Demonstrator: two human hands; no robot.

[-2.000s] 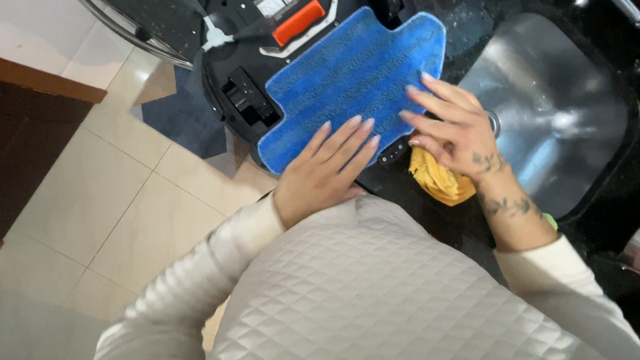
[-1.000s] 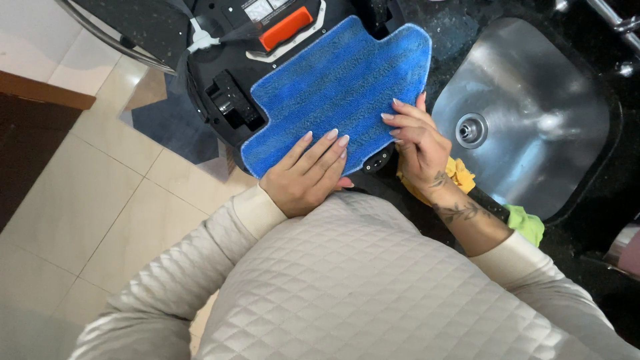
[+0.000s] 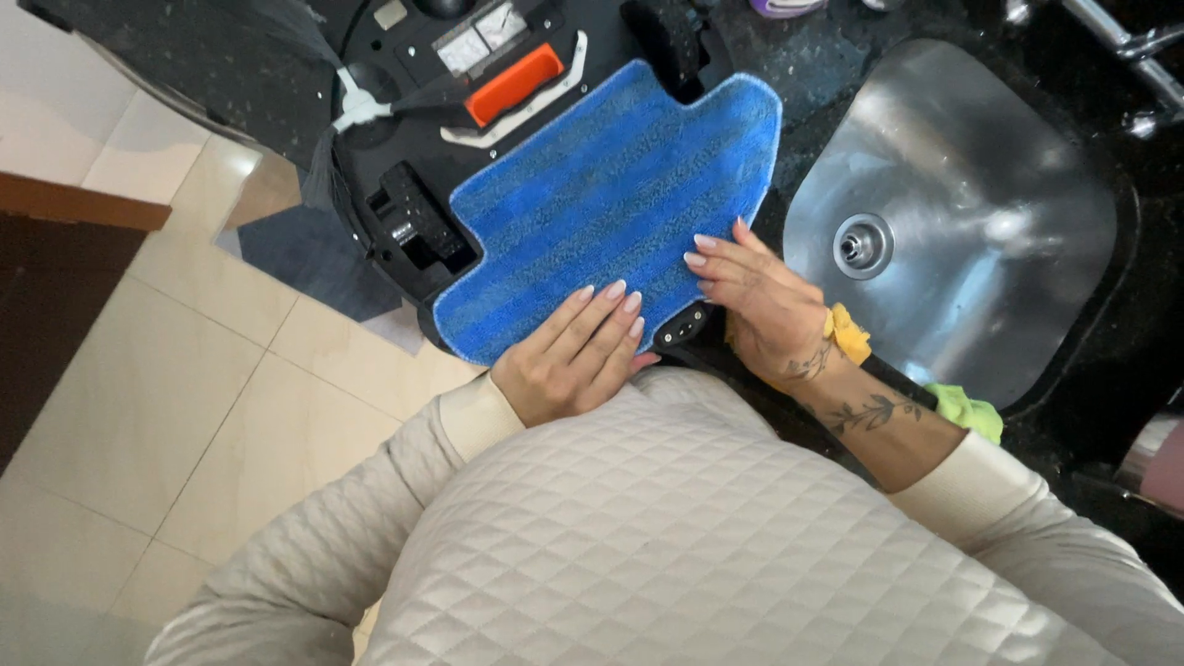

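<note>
A blue striped microfiber mop pad (image 3: 620, 203) lies over the underside of an upturned robot vacuum (image 3: 407, 74), which rests on a dark stone counter. My left hand (image 3: 573, 356) lies with its fingers flat on the pad's near edge, its thumb toward the rim. On the pad's right part rest the fingertips of my right hand (image 3: 763, 305), the fingers slightly bent; its thumb side is partly hidden. The vacuum's orange-red part (image 3: 514, 85), a side brush (image 3: 361, 106) and a wheel (image 3: 416, 222) show beyond the pad. A yellow cloth (image 3: 846, 333) is partly behind my right wrist.
Right of the vacuum is a stainless steel sink (image 3: 962, 203) with a drain (image 3: 863, 245) and a chrome faucet (image 3: 1124, 46) at its far side. A light green cloth (image 3: 967, 413) hangs at the sink's near rim. Floor tiles (image 3: 231, 388) show at left.
My right hand has come down from a raised, spread pose onto the pad's right edge. My left hand stays at the near edge.
</note>
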